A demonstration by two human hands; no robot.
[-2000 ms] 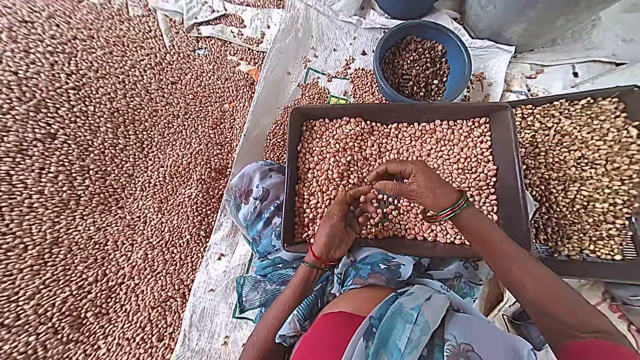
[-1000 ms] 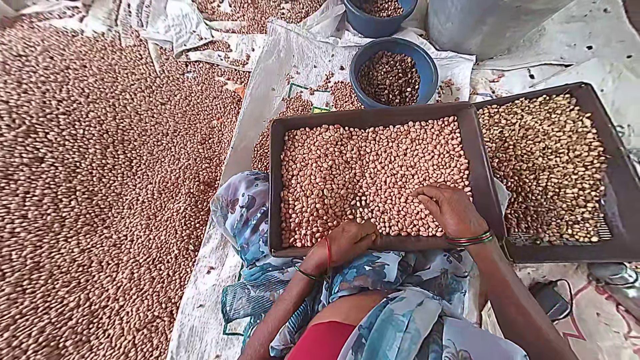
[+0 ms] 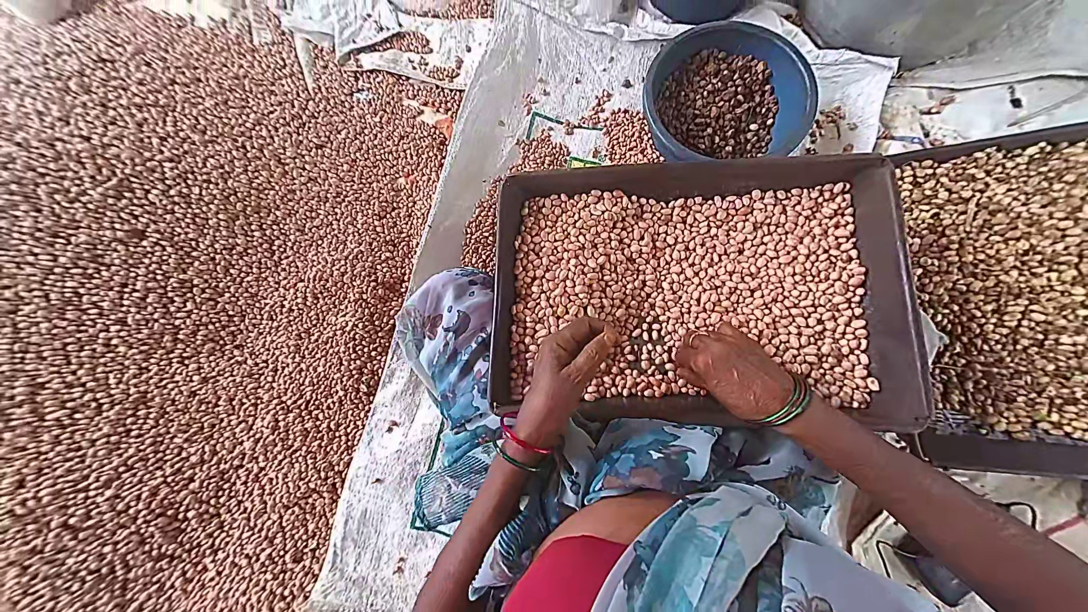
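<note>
A dark rectangular tray (image 3: 901, 340) rests on my lap, filled with pinkish-tan nuts or seeds (image 3: 765, 263). Over its lower left part is my left hand (image 3: 571, 361), thumb and fingertips brought close together at the surface of the nuts; whether something is pinched between them cannot be made out. My right hand (image 3: 735, 370) lies on the nuts at the lower middle, palm down, its fingers curled and their tips partly hidden. Between both hands a small patch of the dark tray bottom shows, with a few scattered nuts on it.
A blue tub (image 3: 799, 93) of darker brown pieces stands beyond the tray. At the right, a second dark tray (image 3: 1003, 450) holds yellowish-brown pieces. A large heap of nuts (image 3: 195, 306) spreads over the left side. White woven sheeting (image 3: 374, 501) lies beneath, with loose nuts near the tub.
Since one second ago, my left hand has moved up from the tray's near edge onto the nuts, and my right hand has moved left, nearer to it.
</note>
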